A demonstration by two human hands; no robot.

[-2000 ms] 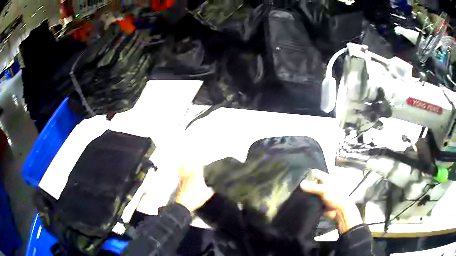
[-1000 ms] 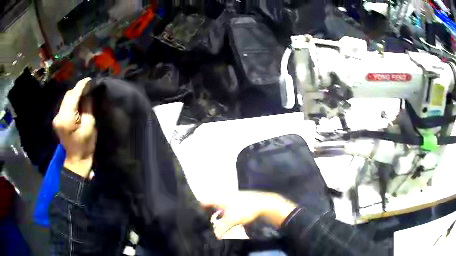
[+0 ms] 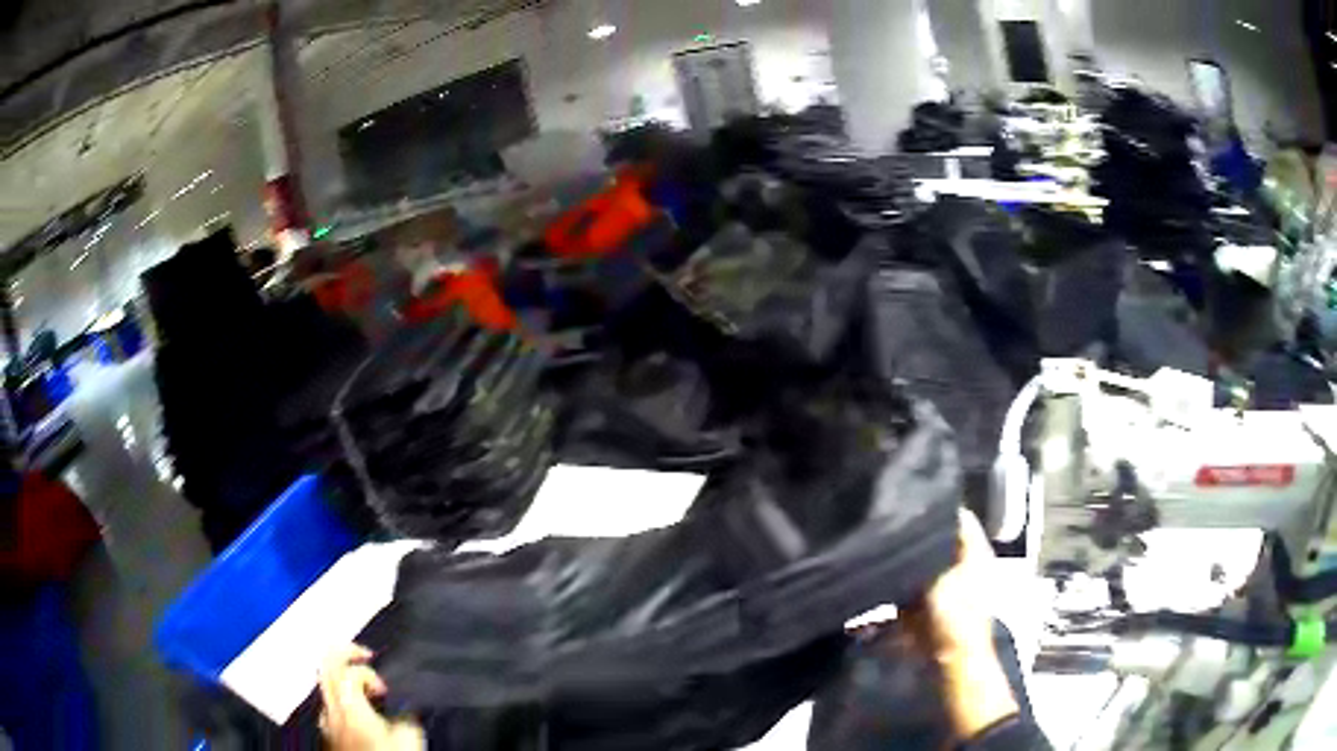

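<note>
A floppy black bag body (image 3: 660,602) is stretched across the front of me above the white tabletop, blurred by motion. My left hand (image 3: 359,707) is at its lower left edge, cut off by the bottom of the picture; its fingers are partly hidden and its hold cannot be told. My right hand (image 3: 956,624) holds the bag's right end, with the fingers hidden behind the fabric. A dark flat panel (image 3: 880,701) lies partly covered below the bag, left of my right forearm.
A white sewing machine (image 3: 1173,470) with a red label stands at the right. A green piece (image 3: 1308,635) is on its arm. A blue crate (image 3: 257,572) is at the left table edge. A large heap of black bags (image 3: 938,316) lies behind the table. A person in red and blue is partly visible far left.
The view has tipped upward. The bag has gone from hanging upright at the left to stretched sideways. My left hand has moved down, and my right hand has moved right to the bag's end.
</note>
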